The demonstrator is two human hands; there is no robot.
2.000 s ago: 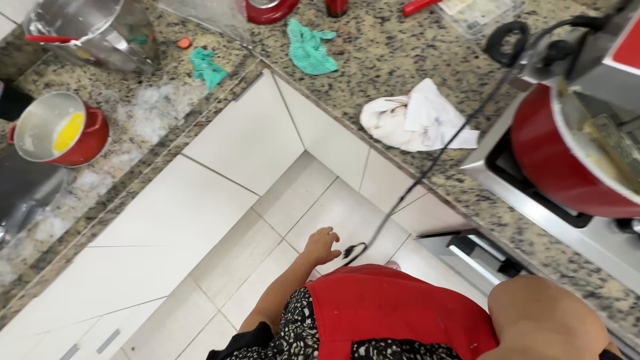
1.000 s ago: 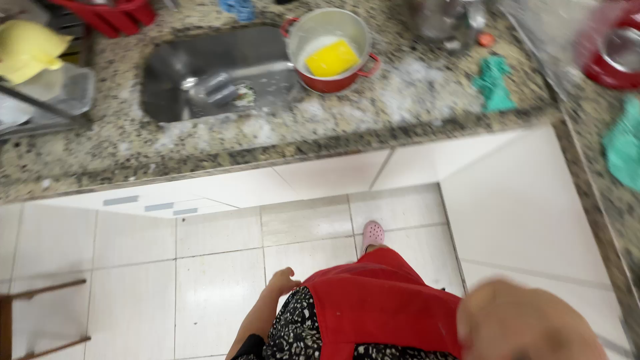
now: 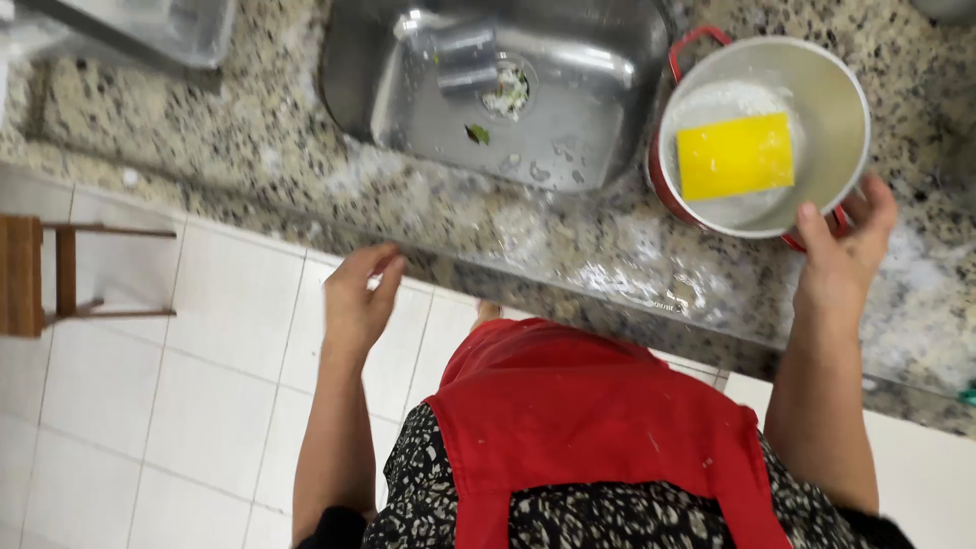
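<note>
My right hand [image 3: 846,236] is at the near handle of a red cooking pot [image 3: 827,91], with the thumb against its rim and the fingers around the handle. Inside the pot lies a yellow sponge [image 3: 736,156] amid some suds. The pot stands on the wet, soapy granite counter, just right of the steel sink [image 3: 595,114]. My left hand [image 3: 362,297] is near the counter's front edge with fingers curled and nothing seen in it. In the sink are a clear cup [image 3: 467,61], food scraps [image 3: 507,91] over the drain and a green leaf [image 3: 477,134].
A clear plastic container [image 3: 183,30] stands at the upper left of the granite counter [image 3: 252,145]. Part of a wooden stool or chair [image 3: 21,274] is on the tiled floor at the left. A bit of green cloth [image 3: 968,394] shows at the right edge.
The view has swung from the counter corner and stove to the sink. My right hand now reaches the pot's handle; one second ago no hand touched the pot. My left hand has risen toward the counter edge.
</note>
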